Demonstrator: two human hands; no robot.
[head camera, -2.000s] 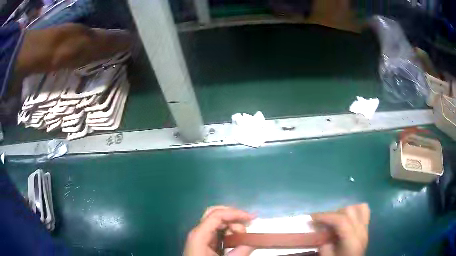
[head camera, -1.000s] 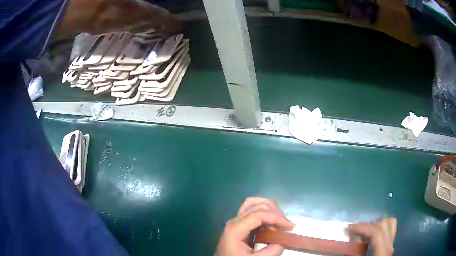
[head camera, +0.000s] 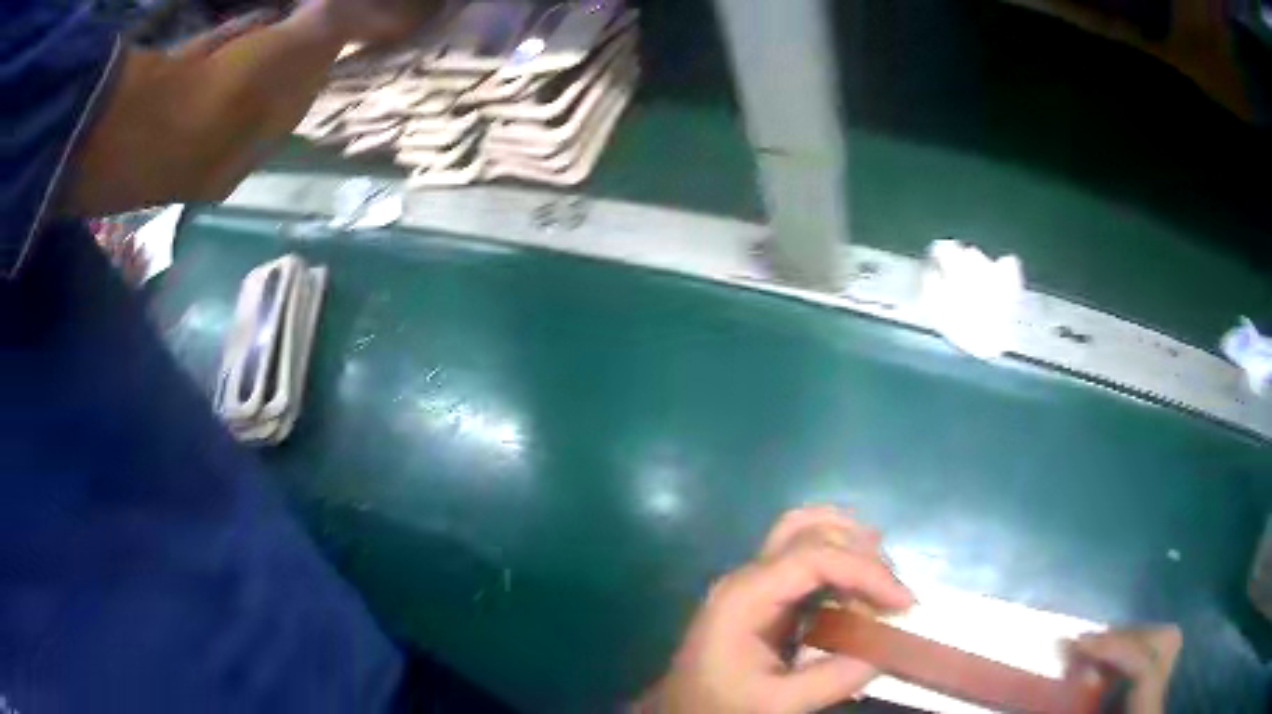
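Note:
A cream housing (head camera: 979, 622) lies at the bottom right, bright with glare, with a tan-brown strap (head camera: 960, 665) along its long side. My left hand (head camera: 798, 614) grips its left end, fingers around the strap end. My right hand (head camera: 1133, 667) holds the right end; it is partly blurred, with fingers at the other strap end. The strap's end fixings are hidden by the fingers. The housing's lower part is cut off by the picture's edge.
Thin cream frames (head camera: 272, 349) lie on the green bench at left. More frames (head camera: 537, 119) are stacked beyond the pale rail (head camera: 670, 254). An upright (head camera: 795, 154) and white paper (head camera: 977, 297) stand on the rail. Another person's arm (head camera: 195, 126) reaches in at upper left.
The view has swung left, so the bench things sit further right and the right-hand housing has almost left the picture. Both hands still hold the strapped housing. The other person's forearm shows more clearly.

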